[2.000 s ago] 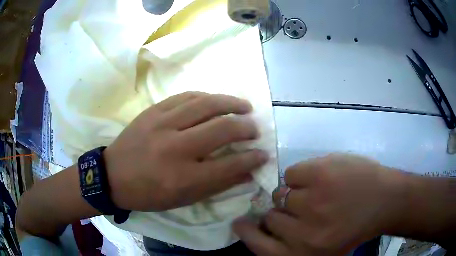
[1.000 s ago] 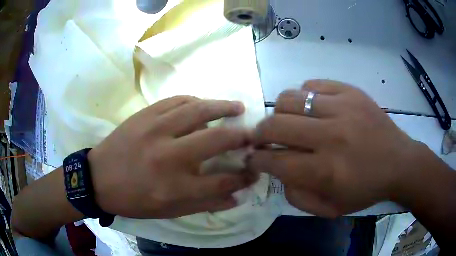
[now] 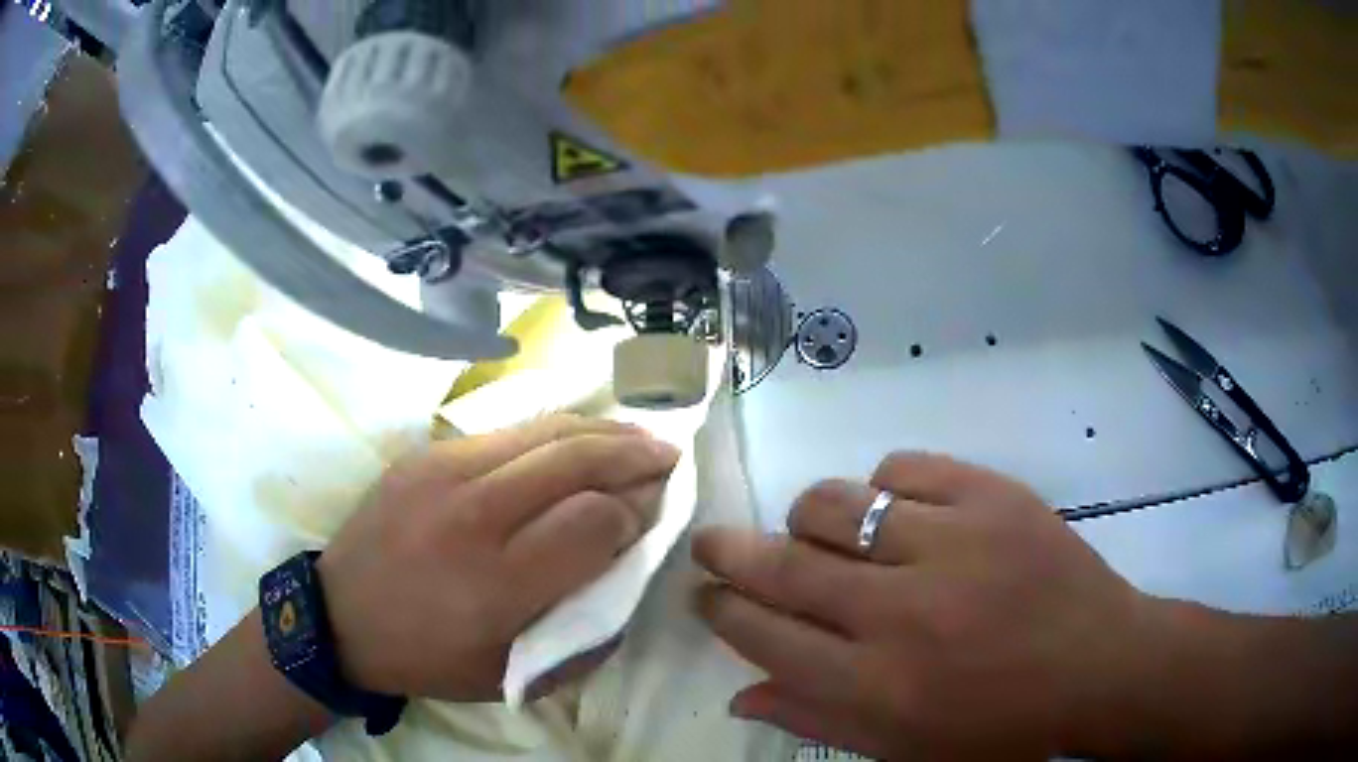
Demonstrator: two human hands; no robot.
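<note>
The cream fabric lies bunched on the machine bed, bright under the lamp. A folded edge runs from near the needle toward me, with its flap turned up. My left hand, with a watch on the wrist, grips this flap between thumb and fingers. My right hand, with a ring, lies on the cloth at the right of the fold, fingers slightly spread. The sewing machine head is above. The cream tension knob hides the needle and presser foot.
Black thread snips lie open at the right, beside a small greyish lump. Black-handled scissors lie farther back. A round metal disc sits on the bed right of the needle area. An orange-brown surface shows behind.
The view has tilted up, showing more of the machine head. The hands have moved apart; the cloth edge is now turned up in my left hand, and my right hand has opened onto the cloth.
</note>
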